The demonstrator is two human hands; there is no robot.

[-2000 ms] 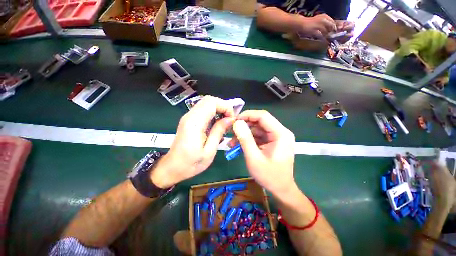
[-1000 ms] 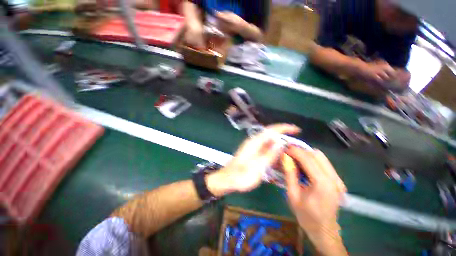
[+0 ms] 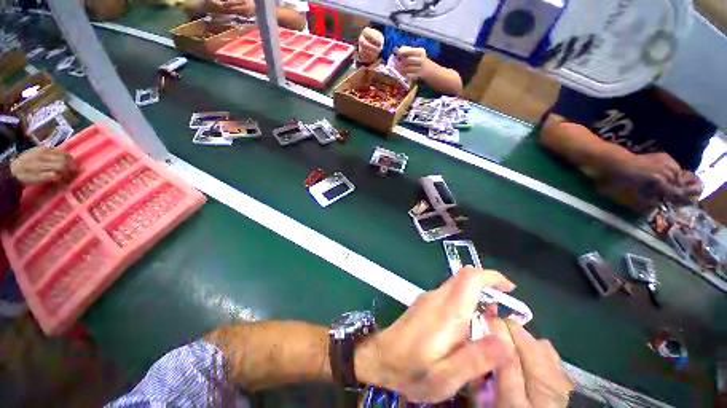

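Note:
My left hand [image 3: 434, 343], with a dark watch on the wrist, is at the lower right of centre, over the near rail. My right hand [image 3: 526, 370] is against it and partly cut off by the bottom edge. Between them both hands hold a white device housing [image 3: 508, 304], mostly covered by the fingers. Blue battery cells [image 3: 381, 398] show in a small patch under my left wrist at the bottom edge; their box is hidden or out of view.
White housings [image 3: 331, 189] lie along the green belt [image 3: 263, 171]. A pink-red tray [image 3: 100, 223] stands at left, with another person's hand over it. Across the belt are a second red tray [image 3: 287, 54], a parts box [image 3: 373, 97], housing piles [image 3: 440, 115] and people working.
The view has swung left, bringing the left tray fully in and moving the battery box almost out at the bottom. My hands stay together on the housing, now lower right in the picture.

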